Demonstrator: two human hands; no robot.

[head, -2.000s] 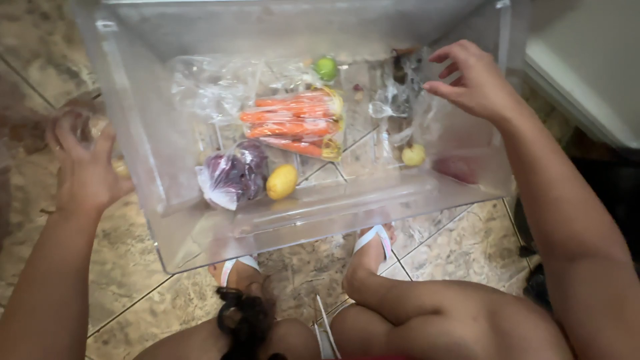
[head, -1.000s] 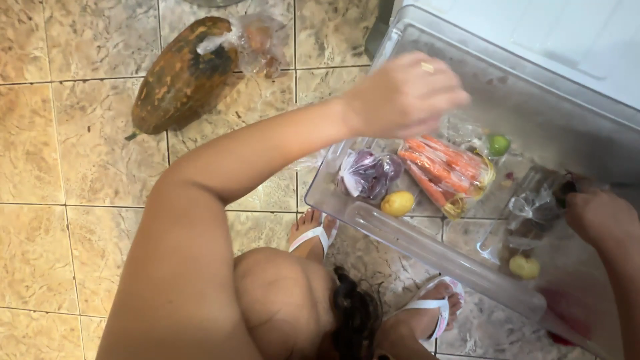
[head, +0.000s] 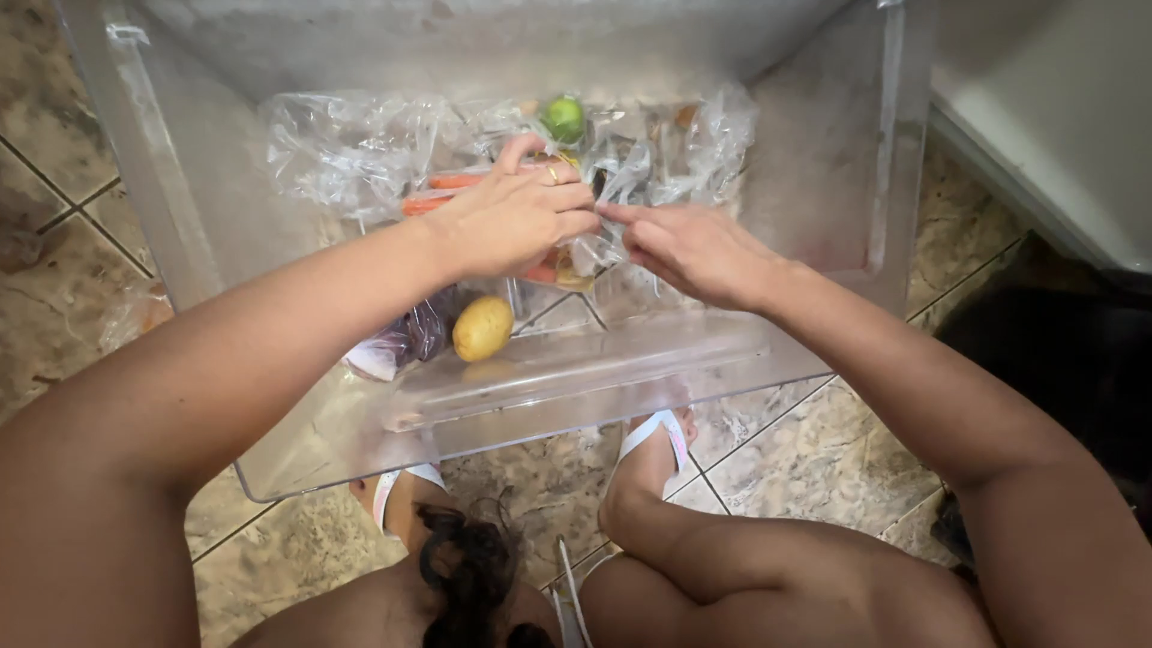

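Both of my hands are inside a clear plastic refrigerator drawer (head: 576, 378). My left hand (head: 526, 211) lies over the bagged carrots (head: 432, 205), its fingers curled at the edge of clear plastic. My right hand (head: 688, 247) meets it from the right, fingertips at a clear plastic bag (head: 625, 175) with dark contents; how firmly either hand grips is hidden. A green lime (head: 564, 119) sits above my left hand. Below it are a yellow lemon-like fruit (head: 483, 329) and a bag of purple produce (head: 418, 331), partly behind my left forearm. Crumpled clear plastic (head: 346, 148) lies at the drawer's upper left.
My feet in white flip-flops (head: 661, 441) are on the tiled floor (head: 801, 459) just below the drawer's near edge. A white appliance surface (head: 1053, 117) stands at upper right. A dark object (head: 1071, 333) is at the right. Some plastic wrapping (head: 135, 315) lies left of the drawer.
The view has swung back over the drawer. My left hand has come down from above the drawer onto the carrots. My right hand has moved toward the middle, beside my left.
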